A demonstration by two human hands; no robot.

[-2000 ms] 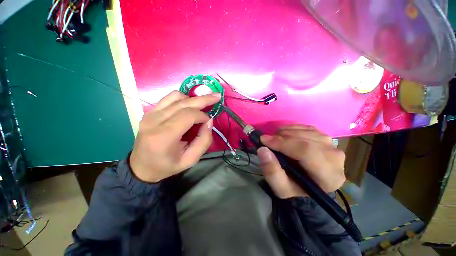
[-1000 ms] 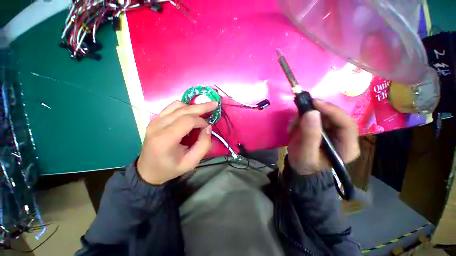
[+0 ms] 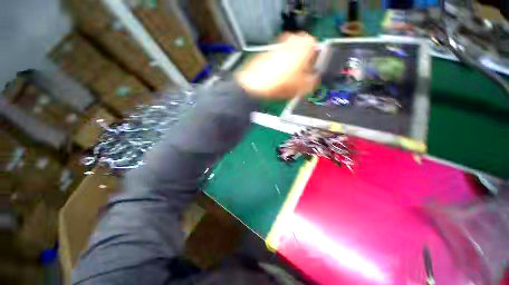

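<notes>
My left hand [image 3: 282,65] is stretched far forward at the near-left corner of the framed dark tray [image 3: 421,83]. It is blurred, and I cannot tell whether it holds anything. A green ring board [image 3: 318,97] lies in the tray just right of and below the hand, beside something blue-violet and pale wires. The metal shank of the soldering iron [image 3: 428,264] shows at the bottom right edge, over the pink-red sheet [image 3: 357,211]. My right hand is out of the picture.
A tangled pile of wired components [image 3: 318,146] lies between tray and sheet. Bagged wire harnesses [image 3: 131,136] hang left of the green mat [image 3: 245,178]. The clear fume hood [image 3: 474,228] is at right. Cartons [image 3: 100,61] stand at far left.
The view has swung up and left. My left hand has left the spot over the pink sheet and reached forward to the tray. My right hand has gone out of view.
</notes>
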